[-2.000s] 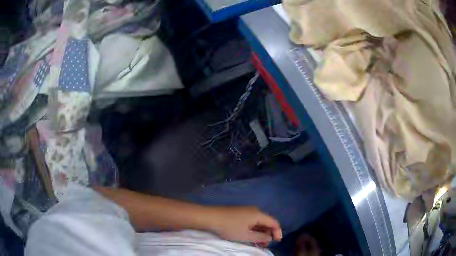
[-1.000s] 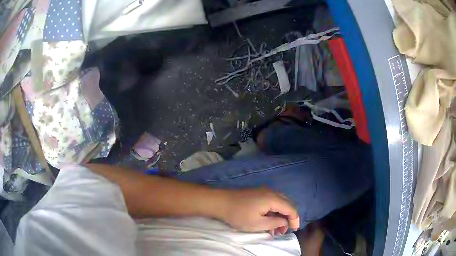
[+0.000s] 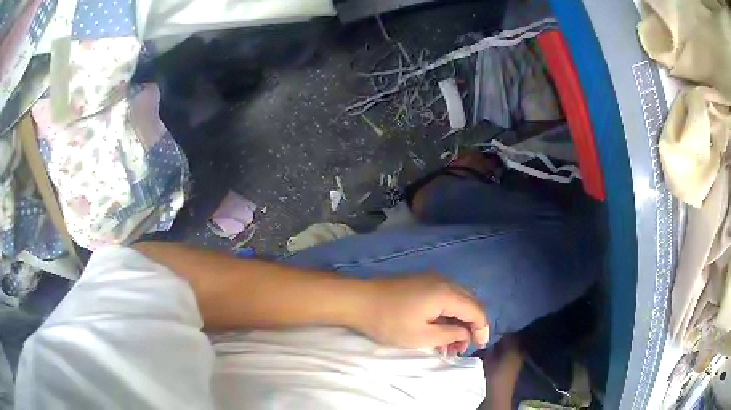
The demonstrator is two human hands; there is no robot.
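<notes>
My left hand (image 3: 441, 316) lies over my lap at the lower middle, palm inward, its fingers loosely curled. No object shows in it. The forearm comes from the left out of a white sleeve. My right hand cannot be made out; a narrow strip of skin beside the shirt hem at the bottom is too unclear to name. Nearest on the right is the grey table edge with a printed ruler (image 3: 664, 232). Cream cloth (image 3: 696, 148) lies heaped on the table and is cut off by the picture's right edge.
Patchwork-print cloth (image 3: 96, 176) is heaped at the left beside a thin wooden strip. The dark floor (image 3: 296, 128) carries a pink scrap (image 3: 233, 215), pale offcuts and tangled white strips (image 3: 457, 56). A red bar (image 3: 573, 120) runs along the blue table side. My jeans-covered leg reaches under the table.
The view has turned down toward the floor and my lap, so the table and cream cloth have shifted right. My left hand stays loosely curled at my lap.
</notes>
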